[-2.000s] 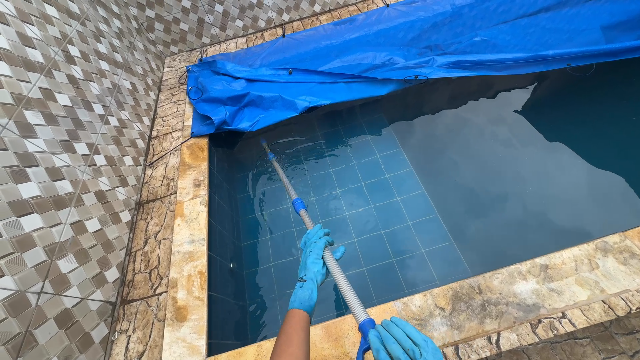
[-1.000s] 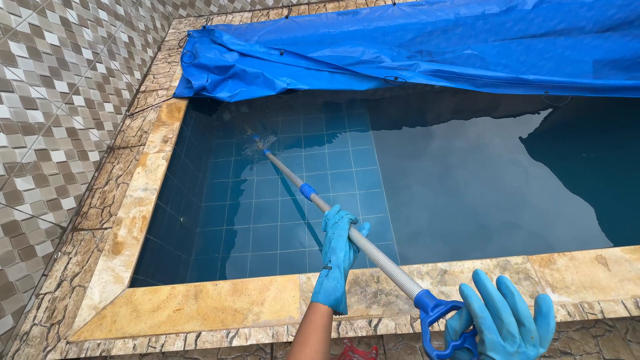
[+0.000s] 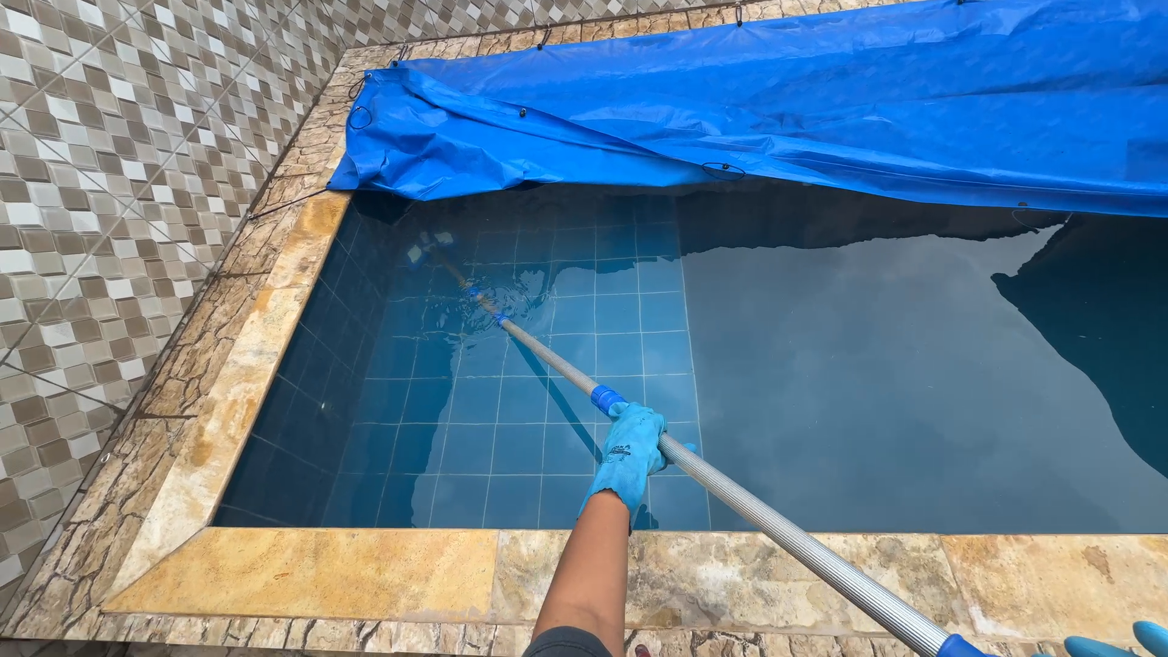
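My left hand (image 3: 628,453), in a light blue rubber glove, is wrapped around a ribbed metal telescopic pole (image 3: 803,543) just below its blue collar (image 3: 606,399). The pole slants up and left into the pool water (image 3: 538,401); under the surface a head with blue and whitish parts (image 3: 431,248) shows dimly near the far left corner. Of my right hand (image 3: 1109,646) only gloved fingertips show at the bottom right edge, beside the blue fitting (image 3: 960,646) at the pole's near end. Whether it touches the pole is out of frame.
A crumpled blue tarpaulin (image 3: 730,119) with cord loops covers the far side of the pool. Yellowish stone coping (image 3: 310,570) edges the near and left sides, with rough stone paving (image 3: 173,365) outside it. A wall of mosaic-patterned tiles (image 3: 119,164) rises at the left.
The submerged head has moved left within the pool. My right hand and the pole's blue handle, seen at the lower right a second ago, have mostly left the view.
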